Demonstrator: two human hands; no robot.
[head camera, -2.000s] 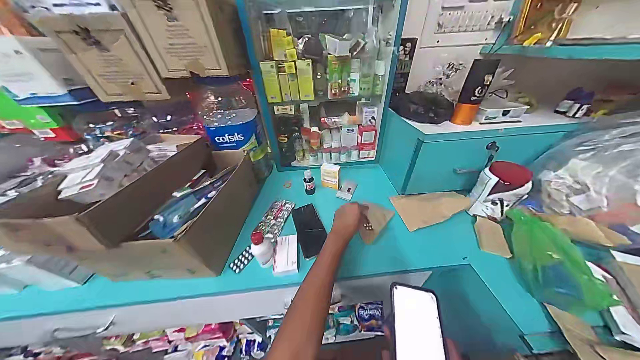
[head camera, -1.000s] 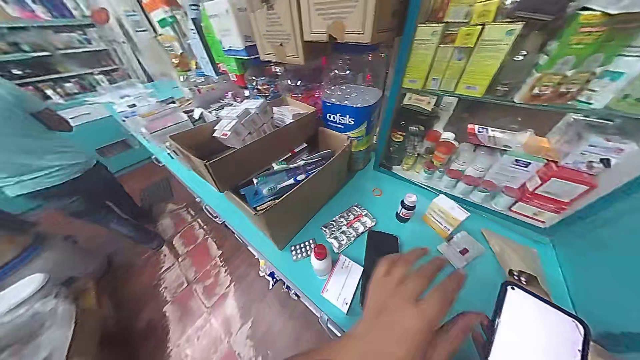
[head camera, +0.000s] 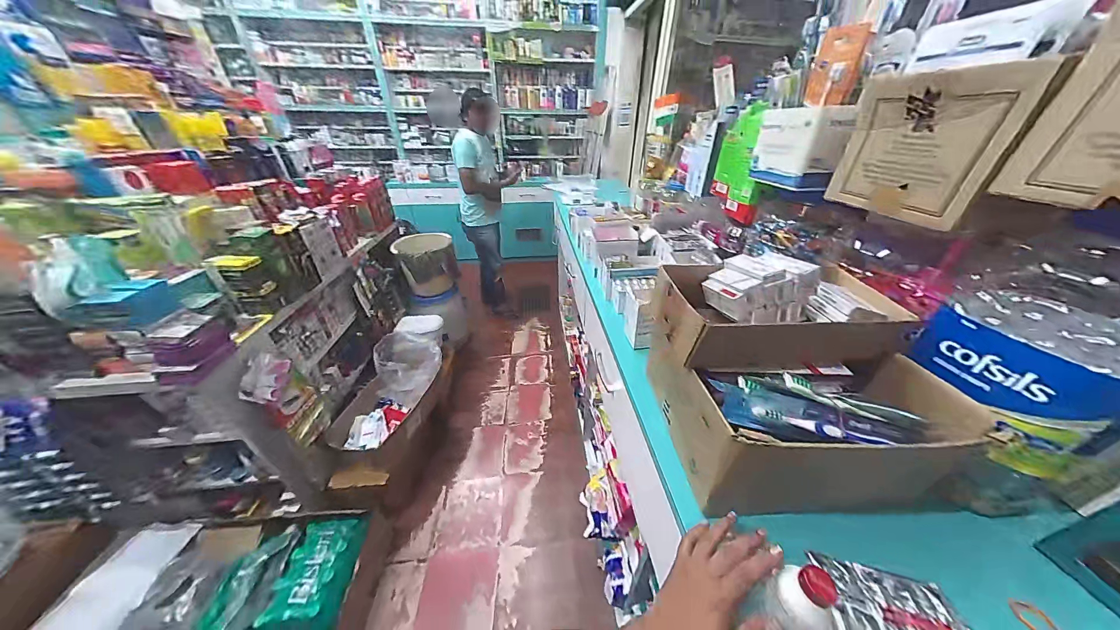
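My left hand (head camera: 719, 564) is at the bottom of the view, over the front edge of the teal counter (head camera: 875, 542), its fingers apart and holding nothing that I can see. Close beside its fingers stands a white bottle with a red cap (head camera: 807, 591). To the right of the bottle lie silver blister packs (head camera: 884, 595), and a small orange ring (head camera: 1031, 612) is near the bottom right corner. My right hand is out of view. Beyond my left hand, a cardboard box holds packaged toothbrushes (head camera: 814, 416), and a box behind it holds small white cartons (head camera: 761, 284).
A large Cofsils jar (head camera: 1006, 367) stands right of the boxes. A person (head camera: 479, 184) stands at the aisle's far end. The tiled floor (head camera: 490, 472) runs between the counter and stacked shelves, with a cardboard carton (head camera: 394, 455) and a drum (head camera: 424, 262) along the left.
The view has swung left toward the aisle. My left hand has moved from a brown paper packet, past the dark phone, to beside the red-capped bottle. My right hand's lit phone has left view.
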